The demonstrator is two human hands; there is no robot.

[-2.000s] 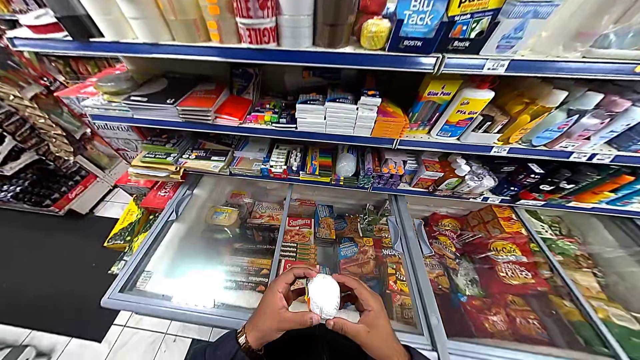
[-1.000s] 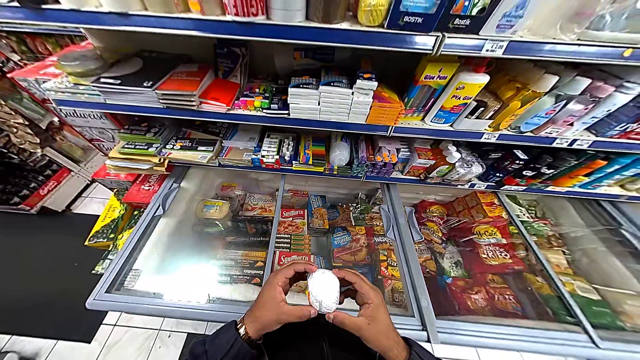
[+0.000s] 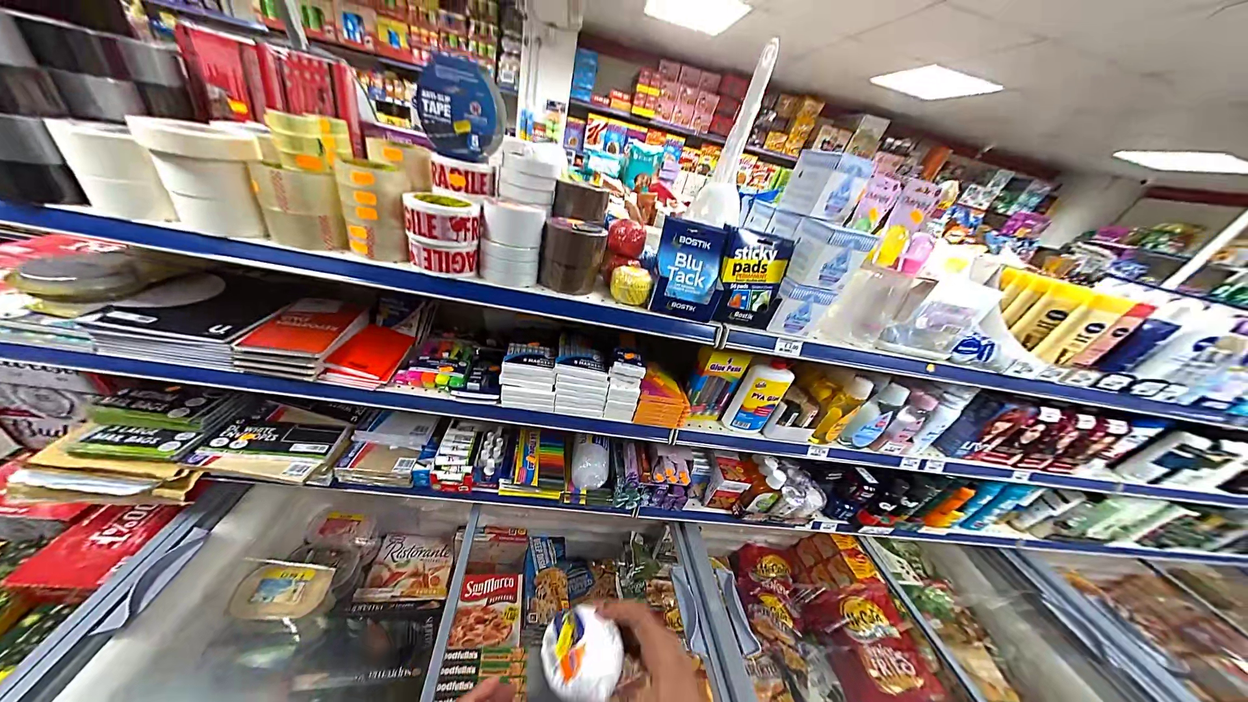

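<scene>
A round white item with an orange, yellow and blue printed mark (image 3: 582, 653) is low in the view, over the glass-topped chest freezer. My right hand (image 3: 655, 648) grips it from its right side, the fingers curled round its edge. Only a small, blurred part of my left hand (image 3: 490, 691) shows at the bottom edge, to the left of the item; whether it touches the item cannot be told. Behind them, frozen pizza boxes (image 3: 485, 609) lie under the freezer glass.
Shelves above the freezer hold rolls of tape (image 3: 373, 200), a Blu Tack pack (image 3: 688, 268), notebooks (image 3: 302, 331), a PVA glue bottle (image 3: 760, 395) and several toiletry bottles. Bags of frozen chips (image 3: 868, 624) lie in the freezer to the right. A metal freezer frame (image 3: 709, 614) runs between the lids.
The view has tilted up, bringing in the top shelf and ceiling. Both hands held the white item a second ago; now my left hand is almost out of view and more of the item's coloured mark shows.
</scene>
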